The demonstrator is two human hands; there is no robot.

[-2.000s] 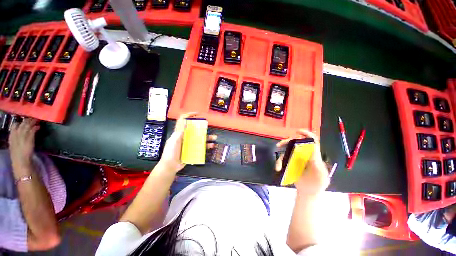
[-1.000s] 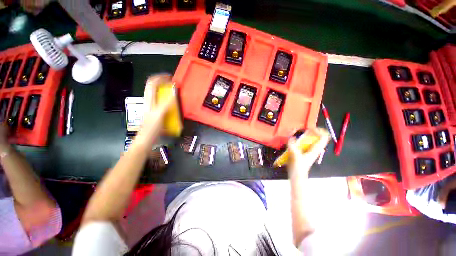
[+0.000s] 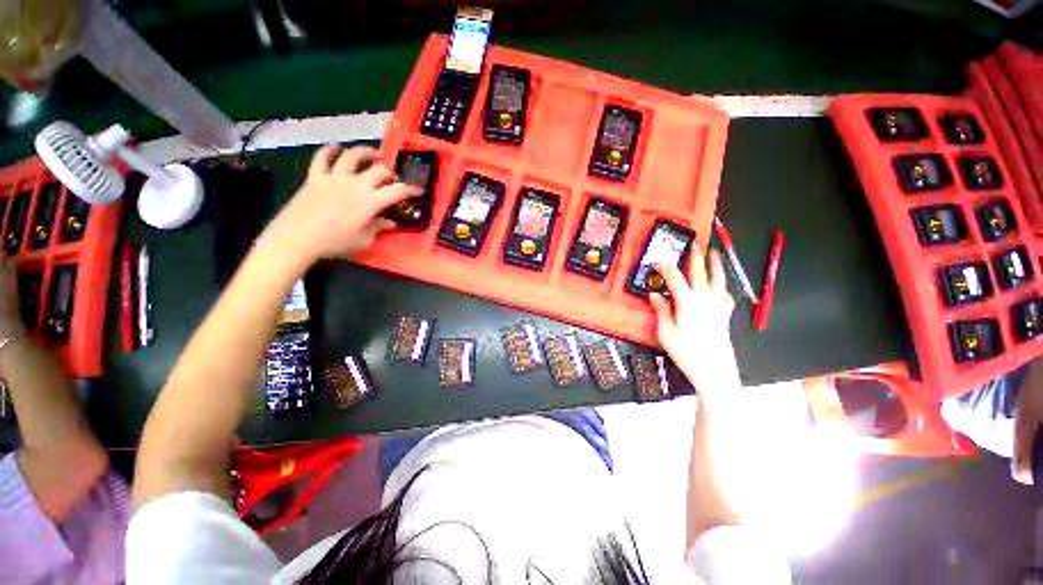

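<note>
My left hand [image 3: 334, 211] is at the left edge of the red tray [image 3: 560, 295], its fingers at a closed black flip phone [image 3: 416, 183] in the lower left pocket. My right hand [image 3: 695, 318] has its fingertips on the lower end of another closed flip phone [image 3: 662, 254] in the lower right pocket. Three closed phones [image 3: 532, 226] lie between them. The upper row holds an open flip phone [image 3: 454, 94] with a lit screen and two closed phones [image 3: 507, 105]. Several batteries [image 3: 459, 362] lie scattered below the tray.
An open flip phone [image 3: 289, 368] lies left of the batteries. A white fan [image 3: 169, 197] and a black slab [image 3: 243, 206] stand farther left. Pens [image 3: 771, 280] lie right of the tray. Filled red trays [image 3: 886, 274] flank both sides. A neighbour's arm [image 3: 44, 400] is at left.
The yellow-faced pieces in both hands no longer show. Phones now occupy the lower left and lower right pockets, with my hands at them. More batteries show on the bench.
</note>
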